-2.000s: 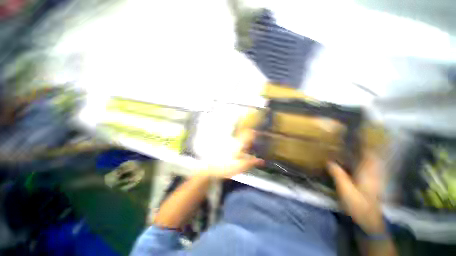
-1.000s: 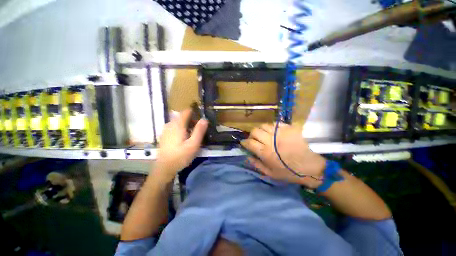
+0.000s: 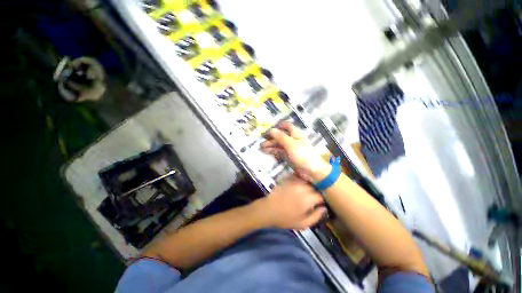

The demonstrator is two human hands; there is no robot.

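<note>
My right hand (image 3: 292, 150), with a blue strap (image 3: 328, 174) on its wrist, reaches to the near end of a row of yellow-edged circuit boards (image 3: 229, 63). Its fingers are bent beside the last board; whether they grip it cannot be told. My left hand (image 3: 293, 205) is beside my right wrist, its fingers partly curled and blurred; I cannot tell if it holds anything. A black frame fixture (image 3: 360, 264) lies on the track, partly hidden under my right forearm.
Black empty pallets (image 3: 150, 182) are stacked on a pale side stand (image 3: 86, 177) at the left. A dotted cloth (image 3: 379, 117) lies on the white bench (image 3: 441, 154). A brass-brown tool (image 3: 458, 257) is at lower right. A round pale object (image 3: 81, 79) is at upper left.
The view has swung left, bringing the boards and side stand closer. Both hands have left the black frame; my right hand has moved to the boards, my left beside my right wrist.
</note>
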